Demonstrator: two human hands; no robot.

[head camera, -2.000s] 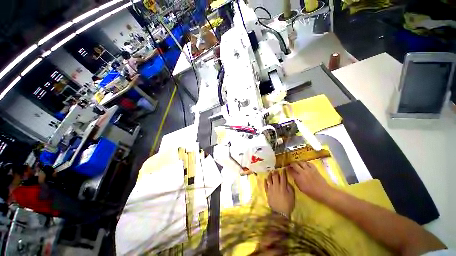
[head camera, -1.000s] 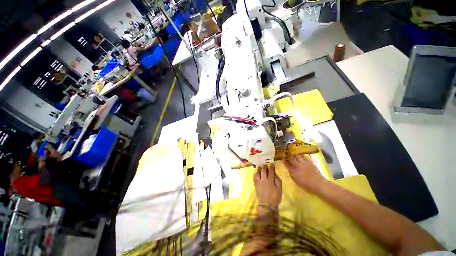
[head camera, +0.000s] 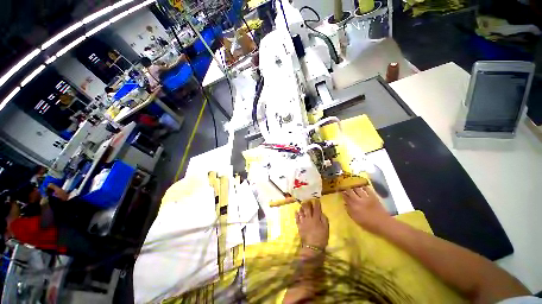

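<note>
A large yellow panel (head camera: 356,255) lies below the sewing machine head (head camera: 304,181), its far edge at a long gold-brown bar (head camera: 344,185). My left hand (head camera: 312,225) lies on the panel just below the head, fingertips near the bar. My right hand (head camera: 364,208) lies on the panel to the right, fingertips at the bar. Both hands are bare and press down on the cloth; finger spread is hard to tell. A smaller yellow piece (head camera: 361,132) lies behind the clamp (head camera: 324,155). Dark hair strands blur the bottom of the view.
White-backed pieces (head camera: 178,243) are stacked left of the machine. The dark work plate (head camera: 443,184) lies to the right, with a screen (head camera: 498,101) on the white table beyond. A brown spool (head camera: 392,72) stands behind. People sit at machines far left.
The yellow panel, the bar and both hands have shifted slightly left in the view. The smaller yellow piece also sits further left. The hands stay at the bar, and the camera has moved somewhat.
</note>
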